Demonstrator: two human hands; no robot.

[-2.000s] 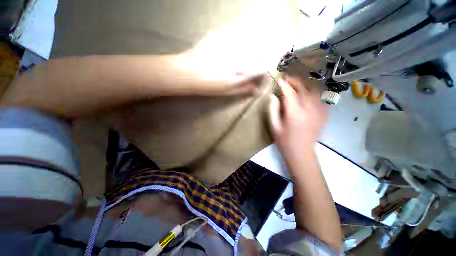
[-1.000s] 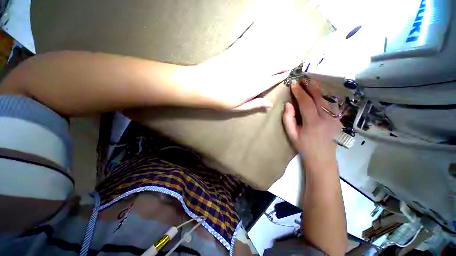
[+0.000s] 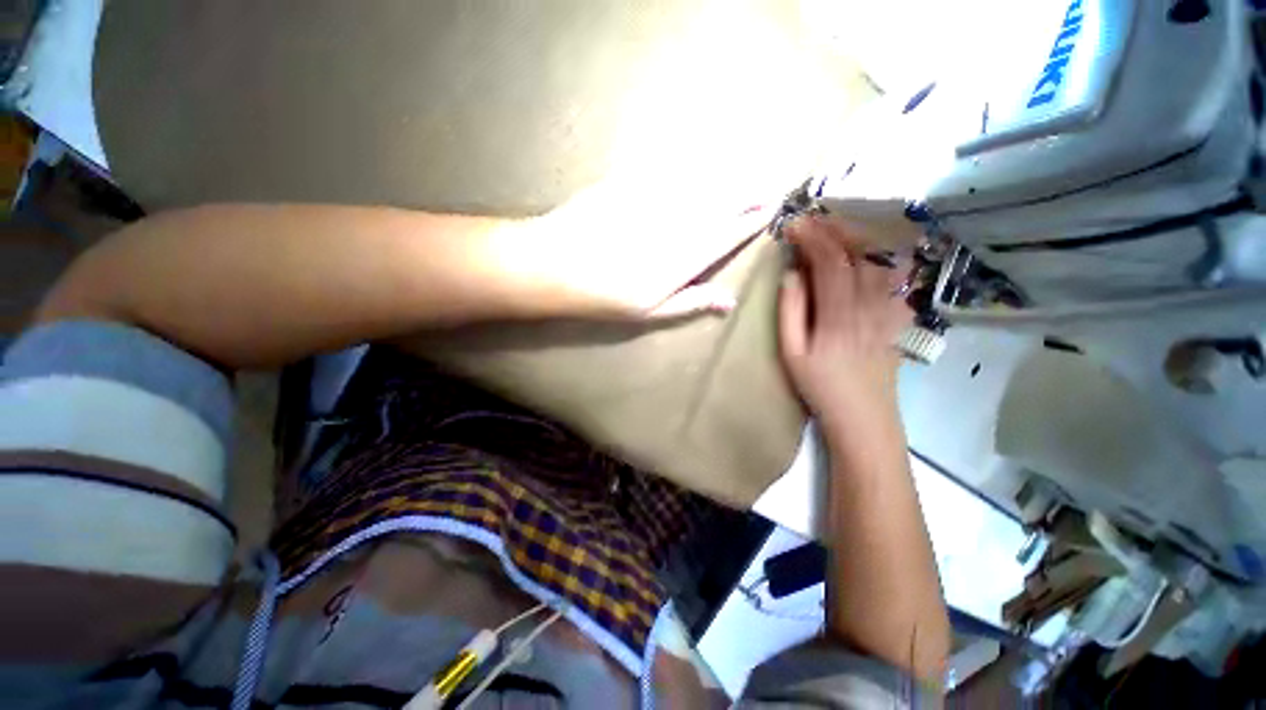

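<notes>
A large khaki-brown cloth panel lies across the machine table and hangs over its front edge. My left hand lies flat on the panel, partly washed out by glare, with its fingertips near the presser foot. My right hand rests on the panel's right part, its fingertips just beside the presser foot. The needle area is partly hidden by the fingers and glare. The white sewing machine head with blue lettering stands at the upper right.
Bound brown cloth pieces lie on a shelf at the lower right. A small dark object lies on a pale surface below the table. A checked apron covers my lap. A white cord with a yellow label hangs at my chest.
Since the blurred earliest frame, both hands have settled flat beside the presser foot and the panel is spread flatter. Since one second ago, the view has shifted slightly; the hands stay close to the foot.
</notes>
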